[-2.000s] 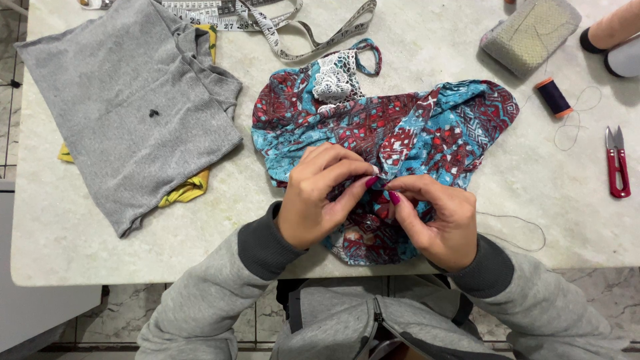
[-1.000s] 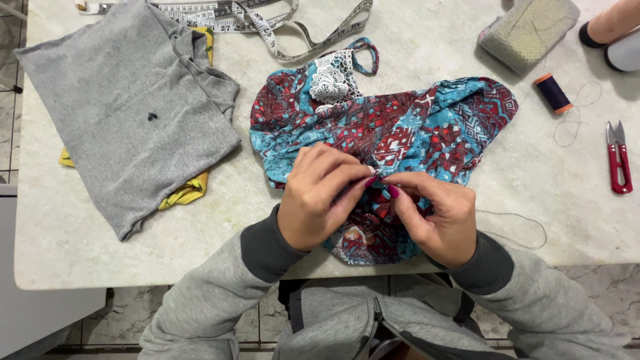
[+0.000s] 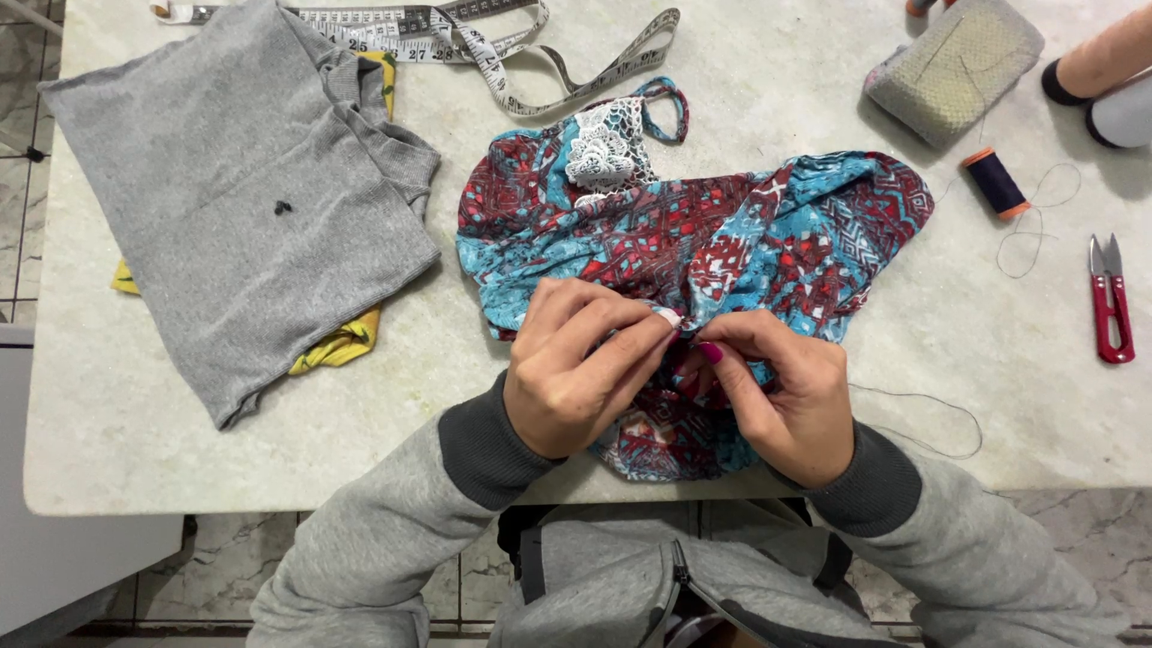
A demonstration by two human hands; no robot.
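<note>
A blue and dark red patterned garment with white lace trim lies bunched on the pale stone table. My left hand pinches a fold of its cloth near the middle. Just to the right, my right hand has thumb and index finger closed together close to the same fold. Whether a needle is between those fingertips is too small to tell. A loose dark thread curls on the table to the right of my right wrist.
Folded grey cloth lies over yellow fabric at the left. A measuring tape is behind the garment. To the right are a pincushion-like block, a dark thread spool, red thread snips and a large thread cone.
My right thumb and fingers have shifted slightly at the fold. My left hand stays on the cloth, and the garment lies much as before.
</note>
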